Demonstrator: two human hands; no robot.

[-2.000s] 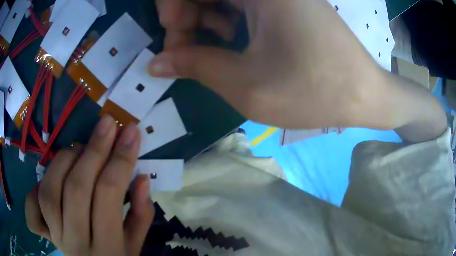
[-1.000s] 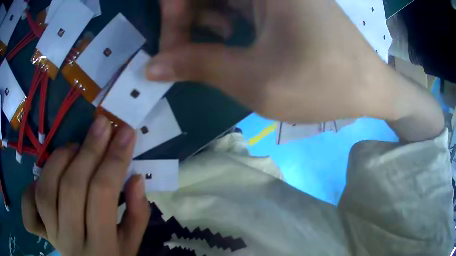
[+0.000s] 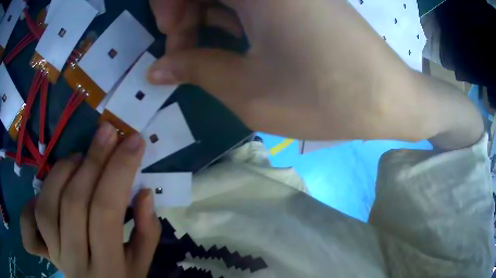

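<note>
A white adhesive label [image 3: 128, 107] with a small dark square window covers most of an orange flexible circuit [image 3: 113, 121] on the dark green mat. My left hand [image 3: 90, 203] holds the circuit's wire end down with its fingertips; its wires are hidden under the hand. My right hand [image 3: 283, 81] has its thumb on the label's upper right corner, with the fingers curled above it. Another labelled piece [image 3: 111, 53] lies beside it at the upper left. Two more white labels [image 3: 169, 134] show just right of my left fingers, their left ends hidden.
More labelled pieces [image 3: 61, 32] with red lead wires [image 3: 62, 127] and white connectors lie at the left. A white label sheet [image 3: 389, 24] shows at the upper right. The bench edge [image 3: 225, 155] runs beside my light clothing. The blue floor [image 3: 332, 174] has a yellow line.
The label under my right thumb tilted up slightly, then came down flatter. My right hand has shifted a little left. The whole view has drifted slightly; my left hand keeps its place on the circuit.
</note>
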